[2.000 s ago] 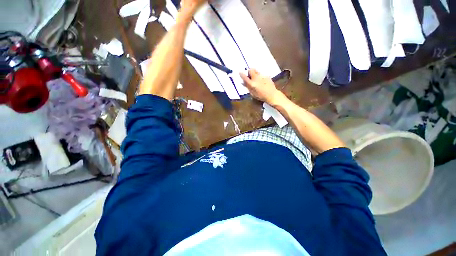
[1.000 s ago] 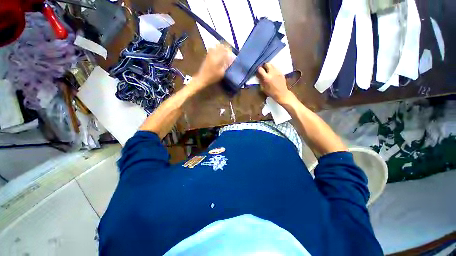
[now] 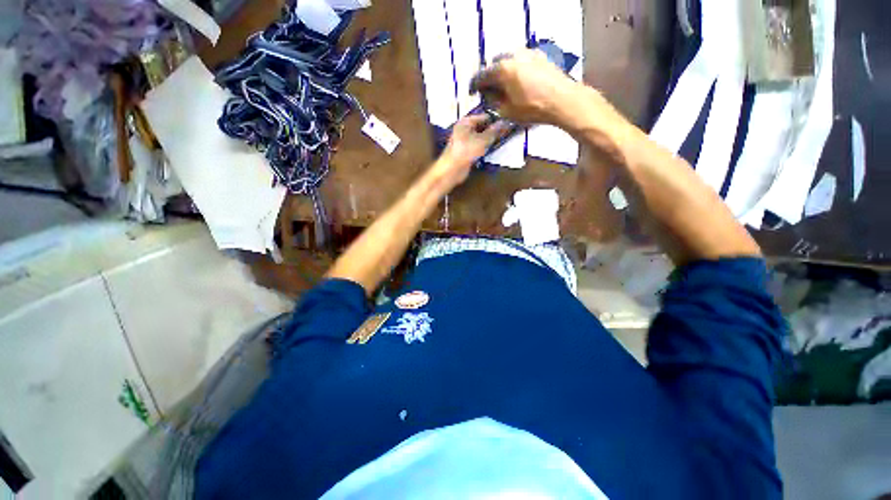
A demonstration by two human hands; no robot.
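A small folded dark fabric bundle [image 3: 555, 55] lies over the white strips [image 3: 553, 145], mostly covered by my hands. My left hand [image 3: 471, 139] is closed on its near side. My right hand [image 3: 523, 86] crosses above it with curled fingers. Dark fabric shows at the right fingertips; I cannot tell whether it is the bundle or a tie strip. The white strips, with dark edges, lie side by side under and beyond both hands.
A tangled navy-and-white pile [image 3: 283, 98] lies left, with a white ticket [image 3: 380, 134] beside it. A large off-white sheet [image 3: 210, 156] is at the left table edge. Curved white pieces [image 3: 723, 107] and a small beige box [image 3: 784, 39] are at right. White scraps [image 3: 535, 213] lie near my lap.
The bundle lay more exposed between my hands a second ago. My right hand has moved up and left over it, and my left hand has moved right. The view has shifted.
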